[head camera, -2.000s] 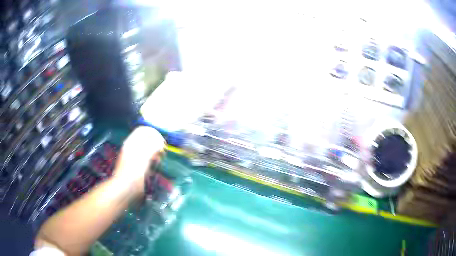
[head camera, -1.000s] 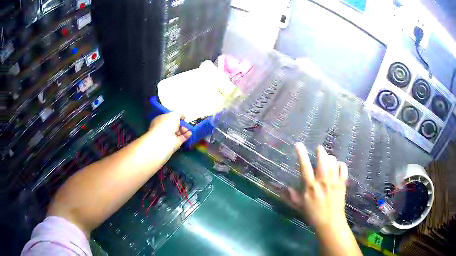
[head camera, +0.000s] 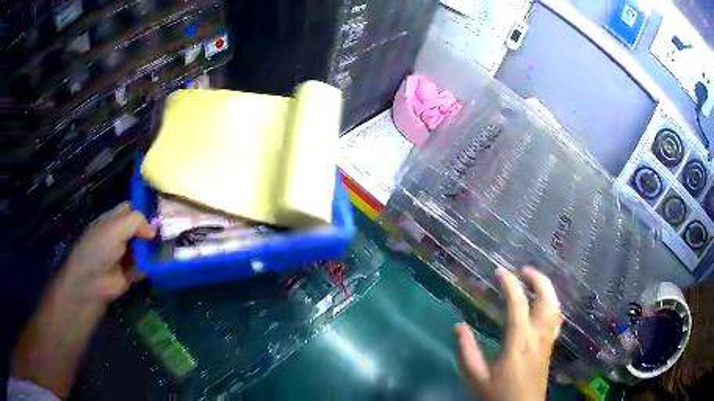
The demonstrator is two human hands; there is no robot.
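A blue bin (head camera: 250, 265) is held up at the left of the view, above the trays on the bench. Cream-yellow papers (head camera: 227, 153) with a rolled or folded right edge lie on top of it, over white papers with dark marks inside. My left hand (head camera: 106, 254) grips the bin's left edge. My right hand (head camera: 517, 337) is at the lower right with its fingers spread, in front of the clear tray stack (head camera: 540, 211), and holds nothing. Whether its fingertips touch the stack cannot be told.
A blister tray with red lead wires (head camera: 337, 278) lies on the green mat (head camera: 391, 345). Stacked trays with labels (head camera: 102, 94) stand at the left. A pink item (head camera: 427, 106), a white round unit (head camera: 679, 329) and a board with dark circles (head camera: 648, 182) are at the back and right.
The blue bin with its papers has been lifted off the back of the bench and brought left and nearer. The pink item behind it now shows clearly. My right hand has moved slightly right and down.
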